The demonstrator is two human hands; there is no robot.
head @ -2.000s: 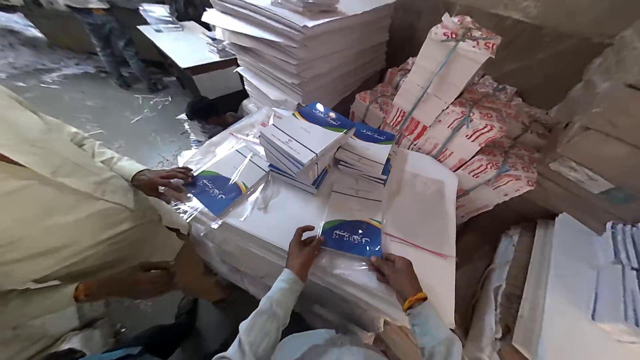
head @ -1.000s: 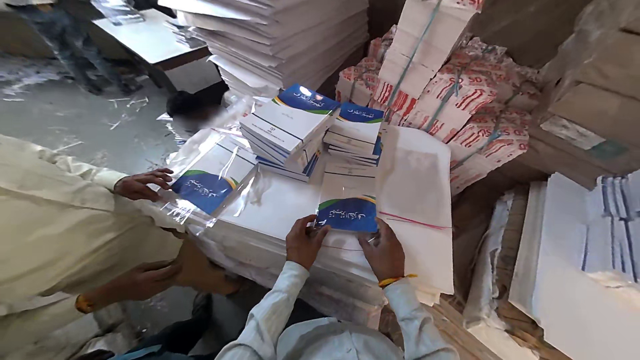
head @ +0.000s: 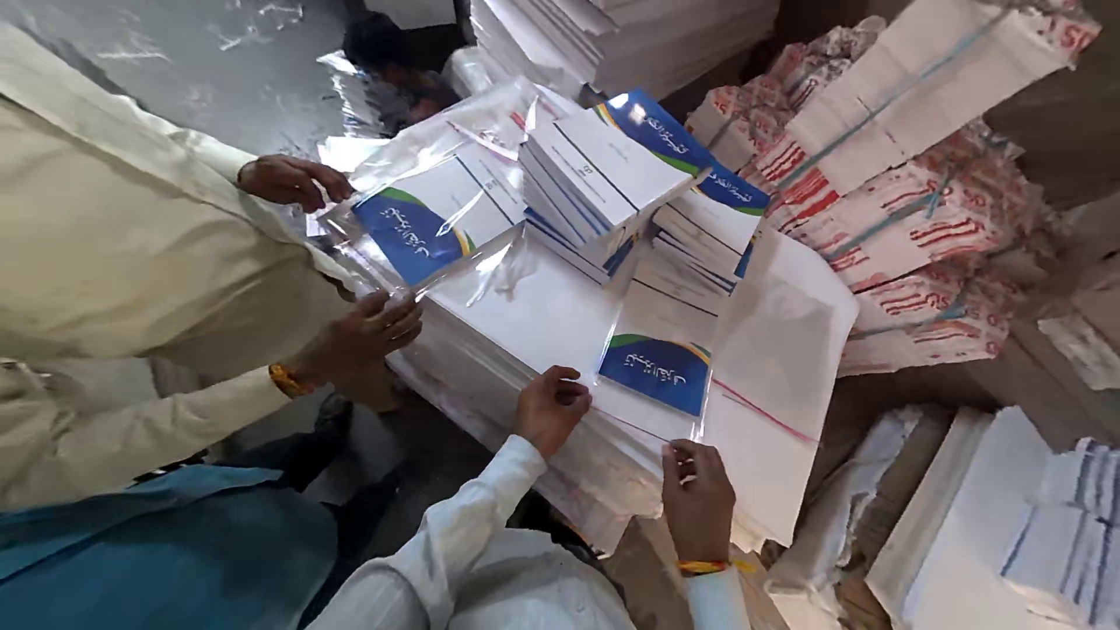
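My left hand (head: 553, 409) has its thumb and fingers pinched at the lower left corner of a clear plastic sleeve around a blue and white booklet cover (head: 656, 372). My right hand (head: 697, 490) is at the sleeve's lower right edge with its fingers curled; whether it grips the film is hard to tell. The booklet lies on a tall stack of large white sheets (head: 542, 306). Just beyond it stand a taller pile of booklets (head: 595, 175) and a lower pile (head: 709, 227). Another booklet in clear film (head: 420, 227) lies to the left.
At the left, a co-worker's two hands (head: 293, 182) are by the other filmed booklet. Strapped paper bundles (head: 919, 219) are heaped at the right. A tall stack of sheets (head: 630, 44) stands behind, and more paper stacks (head: 971, 507) are at lower right. A person crouches beyond the table.
My hands have moved off the booklet's lower edge toward the near edge of the stack. The co-worker's lower hand has come up to the film. The view has shifted.
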